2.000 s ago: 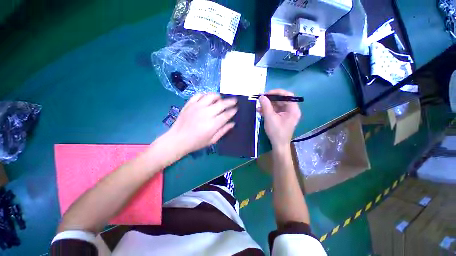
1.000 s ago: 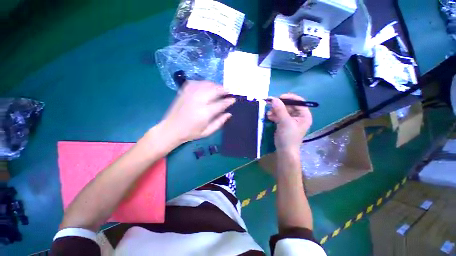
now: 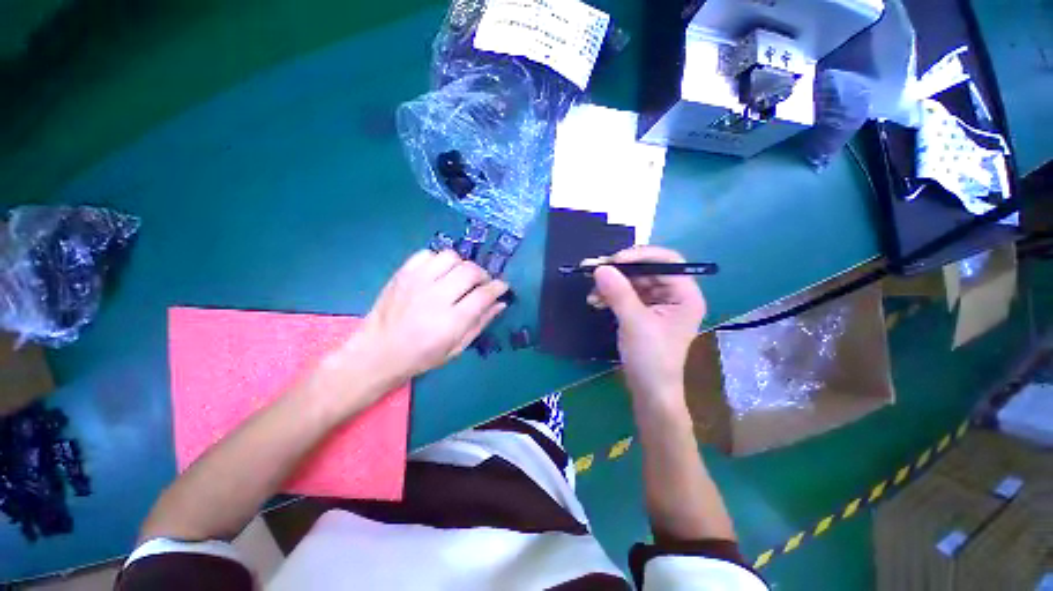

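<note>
My right hand [image 3: 658, 303] holds black tweezers [image 3: 664, 269], a thin pen-like tool, with the tip over the black part of the adhesive pad sheet [image 3: 577, 303]. The sheet's upper part is white backing. My left hand [image 3: 441, 309] is left of the sheet, fingers bent down among small black plastic parts [image 3: 501, 249]. Several parts lie above its fingers and a few more below, beside the sheet. Whether the fingertips hold a part cannot be told.
Red foam mat [image 3: 289, 398] under my left forearm. Clear bag [image 3: 491, 139] with white label behind the parts. White metal box [image 3: 739, 98] at back; black tray [image 3: 953, 173] and open carton [image 3: 808, 369] at right. Second bag [image 3: 67, 271] and black parts pile [image 3: 40, 468] at left.
My left hand has moved from the sheet's left edge to the small parts. The tweezers' tip has moved from the white-black border onto the black area. The whole view has shifted slightly.
</note>
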